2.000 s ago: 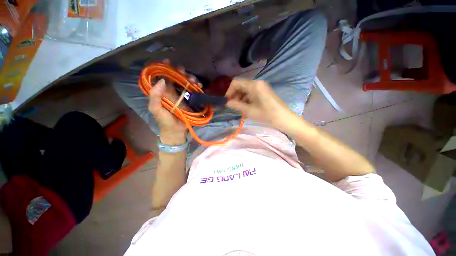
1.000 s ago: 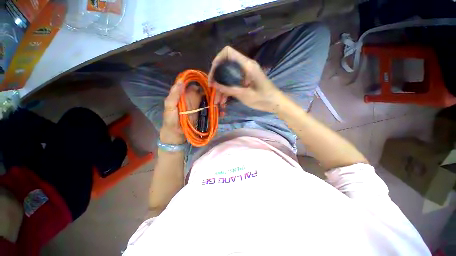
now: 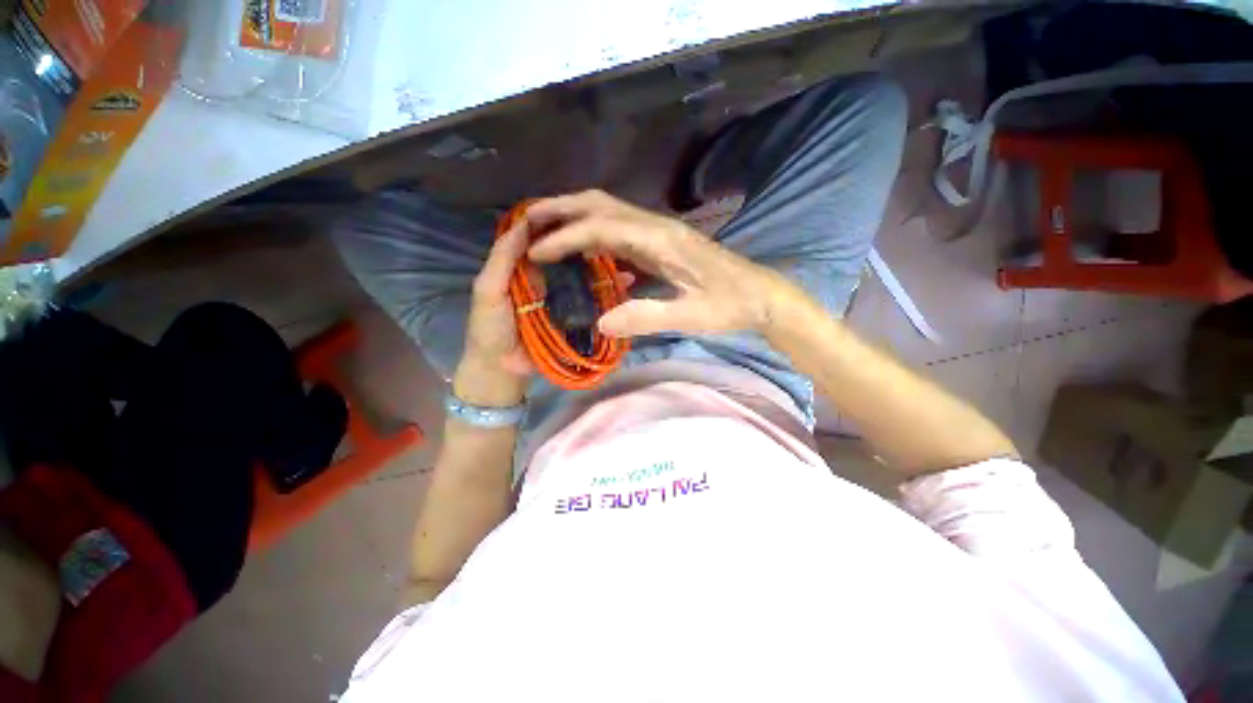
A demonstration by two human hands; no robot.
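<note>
An orange cable [image 3: 568, 360] is wound into an oval coil and held over my lap. A tan rubber band [image 3: 531, 310] crosses its left side. A black plug or socket end [image 3: 568, 298] lies over the middle of the coil. My left hand [image 3: 491, 309] holds the coil from its left side, with part of the fingers hidden behind it. My right hand [image 3: 660, 275] is on the coil from the right, fingers over its top and thumb at the black end.
The white table [image 3: 454, 62] at upper left bears clear plastic trays [image 3: 275, 69] and an orange retail box [image 3: 85, 144]. An orange stool [image 3: 1113, 220] and a brown carton [image 3: 1141, 460] are at right. A seated person's dark-clothed leg [image 3: 206, 412] is at left.
The black end has gone from beside the coil, in my right hand, onto the coil's middle. My right hand has come down and left over the coil, which my left hand still holds.
</note>
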